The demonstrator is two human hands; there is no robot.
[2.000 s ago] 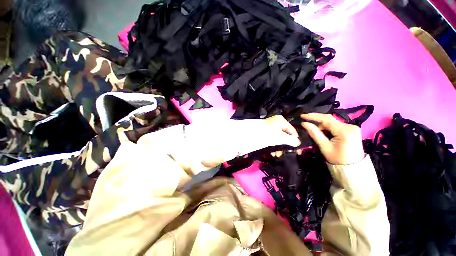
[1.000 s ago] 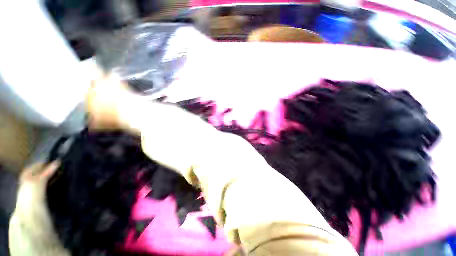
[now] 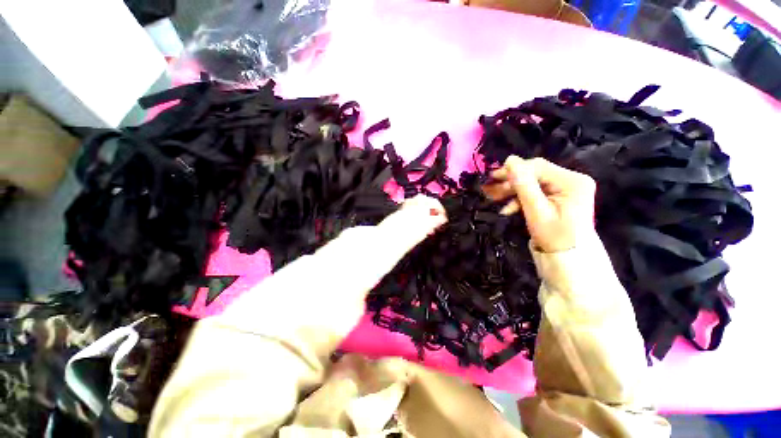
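Small black plastic buckles (image 3: 462, 295) lie in a heap on the pink table between two strap heaps. My left hand (image 3: 418, 216) is at the top left of the buckle heap, fingertips over dark pieces; what it holds is hidden. My right hand (image 3: 548, 198) is just right of it with thumb and fingers curled near each other above the buckles; whether a small dark piece is between them cannot be told. Loose black webbing straps (image 3: 664, 201) are heaped at right. Black straps with some fabric tabs (image 3: 283, 162) are heaped at left.
A clear plastic bag (image 3: 257, 38) lies at the table's far left edge. A camouflage fabric item (image 3: 38, 364) is at lower left. A white box (image 3: 90, 60) stands at upper left. The pink tabletop (image 3: 428, 51) curves behind the heaps.
One second ago one arm reached to the far left over the left heap and the other was at the left edge. Now both hands are together over the buckles, and the view has shifted.
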